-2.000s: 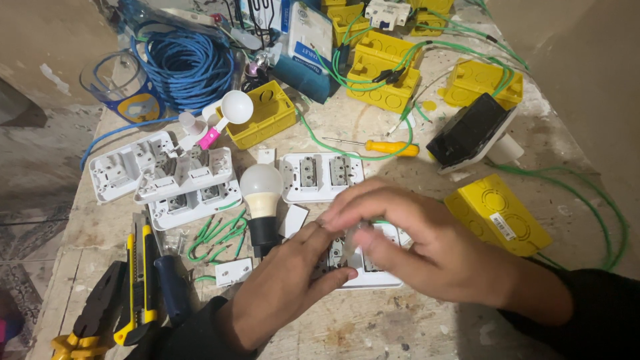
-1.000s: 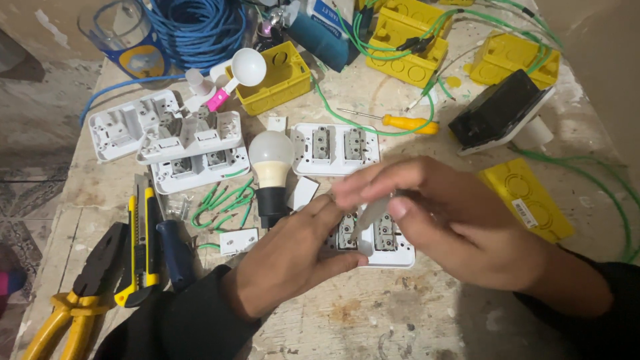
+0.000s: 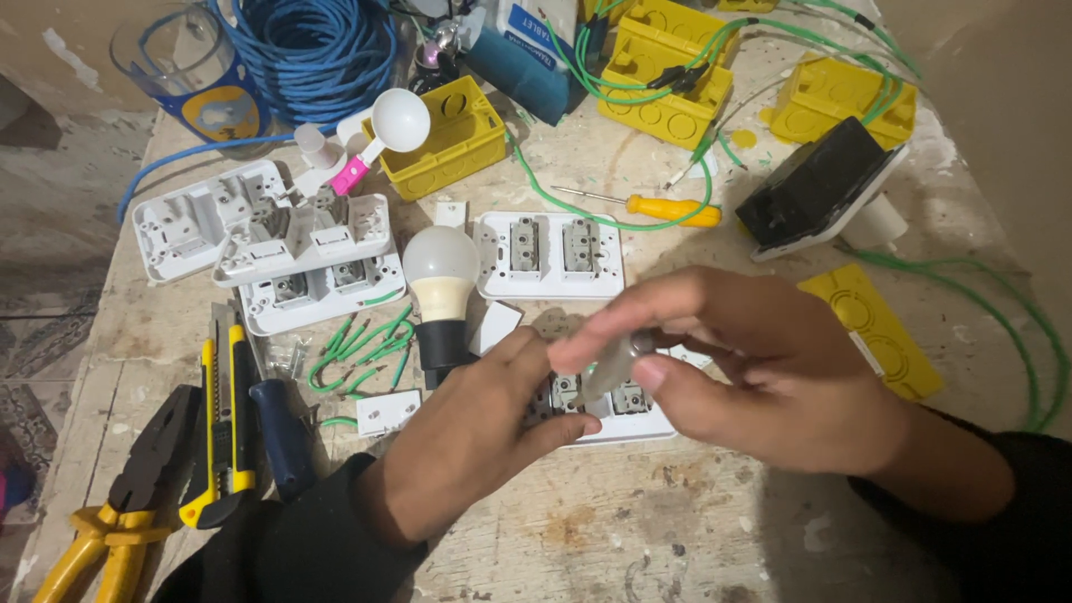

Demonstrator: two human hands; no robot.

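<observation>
My left hand lies over the left side of a white faceplate with grey electrical modules, its thumb along the lower edge. Above the same plate, my right hand holds a small translucent tool between thumb and fingers. The tool is blurred and tilted; its lower end is near the left module, and whether they touch cannot be told. Another faceplate with two modules lies just beyond. A light bulb in a black socket is left of it, near my left hand's knuckles.
Pliers, a utility knife and a blue-handled tool lie at left. Further back are stacked faceplates, coiled blue cable, a glass mug, yellow boxes and an orange-handled screwdriver. Green wires lie about.
Both hands stay at the same faceplate. My right hand's fingers have shifted slightly around the translucent tool. The view has moved somewhat.
</observation>
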